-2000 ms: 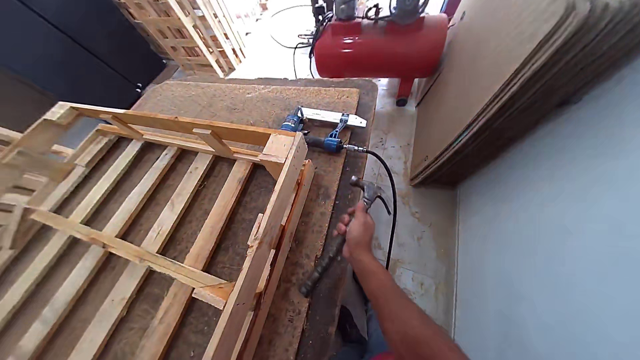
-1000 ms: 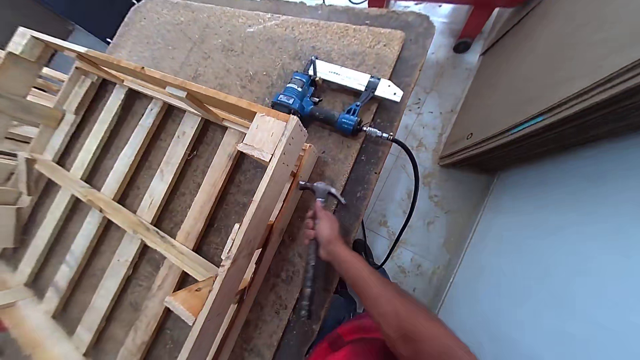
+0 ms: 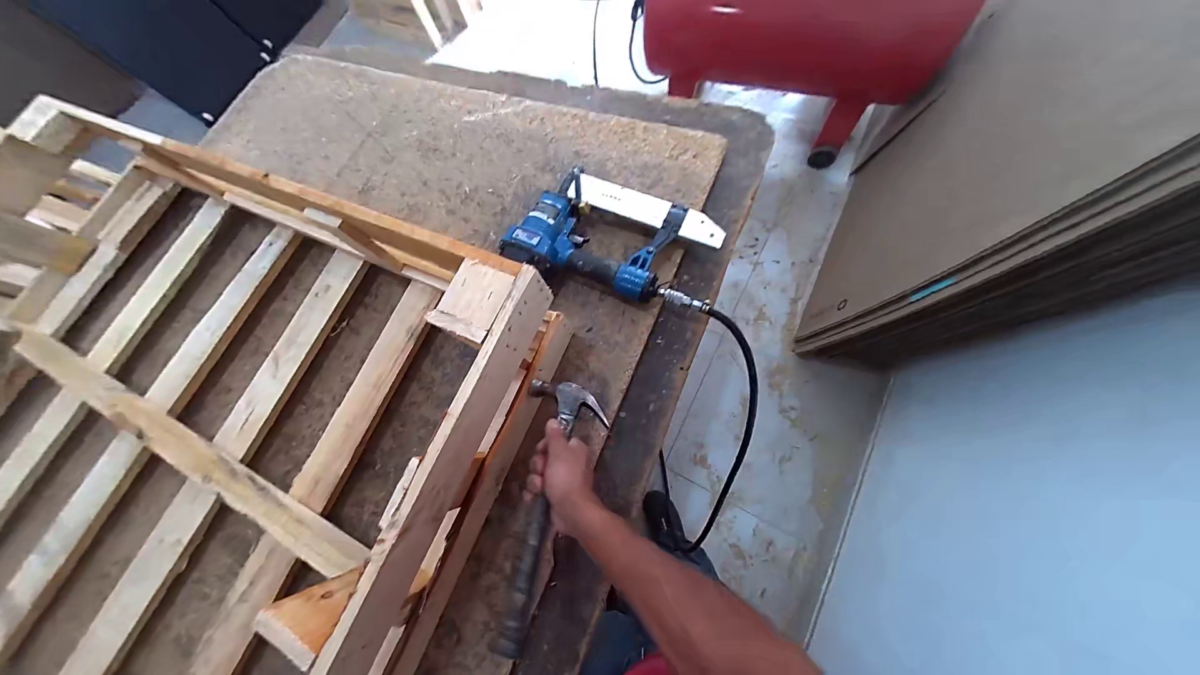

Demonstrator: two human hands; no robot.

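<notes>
My right hand (image 3: 562,473) grips a claw hammer (image 3: 570,401) high on its handle, close below the head. The hammer's face is at the outer side of a slatted wooden frame (image 3: 441,459); whether they touch I cannot tell. The dark handle runs down toward the bottom of the view. My left hand is out of view. Inside the frame a wooden crosspiece (image 3: 206,459) lies over several slats, with a wood block (image 3: 473,295) in the upper right corner. A blue pneumatic nailer or stapler (image 3: 581,248) with a pale magazine lies beyond that corner on the worktable (image 3: 394,122).
A black air hose (image 3: 750,403) hangs from the tool over the table's right edge. A red compressor tank (image 3: 806,42) stands behind the table. Stacked brown sheets (image 3: 937,187) lean at the right by a pale wall (image 3: 1041,487).
My right hand has brought the hammer left, from over the table's right edge to beside the wooden frame. The view has shifted.
</notes>
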